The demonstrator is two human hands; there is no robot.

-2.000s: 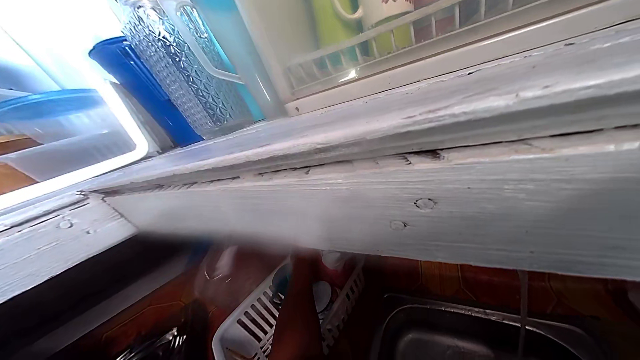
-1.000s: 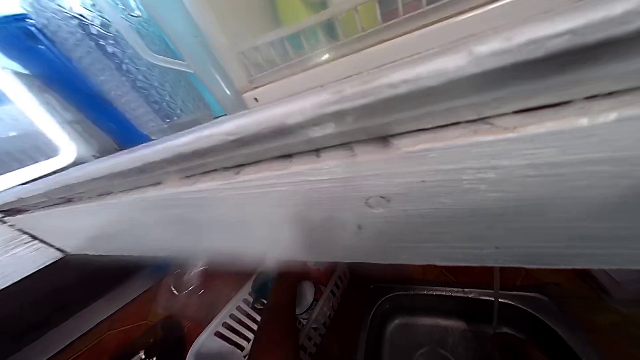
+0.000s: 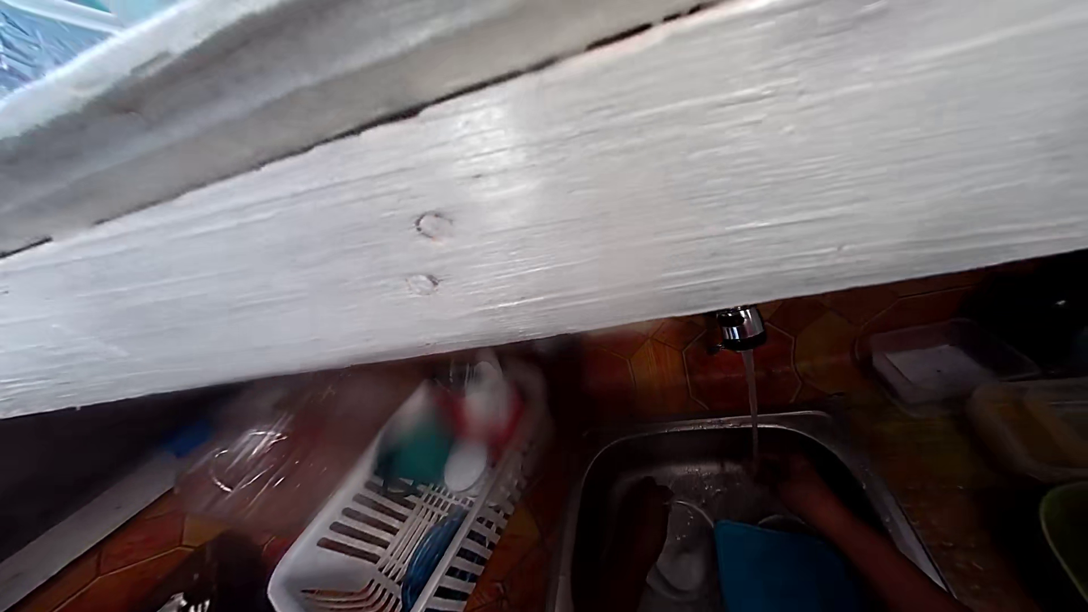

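Note:
Both hands are in a stainless steel sink [image 3: 586,476] at the lower right. My left hand [image 3: 648,501] is a dark shape at the sink's left side, beside a clear round item [image 3: 684,544]; its fingers are too dark to read. Near the water stream [image 3: 751,399] from the chrome faucet [image 3: 741,327] is my right hand [image 3: 786,476], its forearm coming in from the lower right. A blue flat-sided item [image 3: 765,565] lies between the hands. Whether either hand grips anything is hidden by shadow.
A white painted wooden shelf edge [image 3: 527,204] crosses the upper view, above the sink. Left of the sink stands a white plastic dish rack [image 3: 331,544] with dishes. Clear plastic containers [image 3: 935,365] and a green-rimmed container [image 3: 1067,527] are at the right.
The view has shifted down and right, bringing the faucet and more of the sink into sight. An arm that reached over the dish rack is no longer there; both hands are now in the sink.

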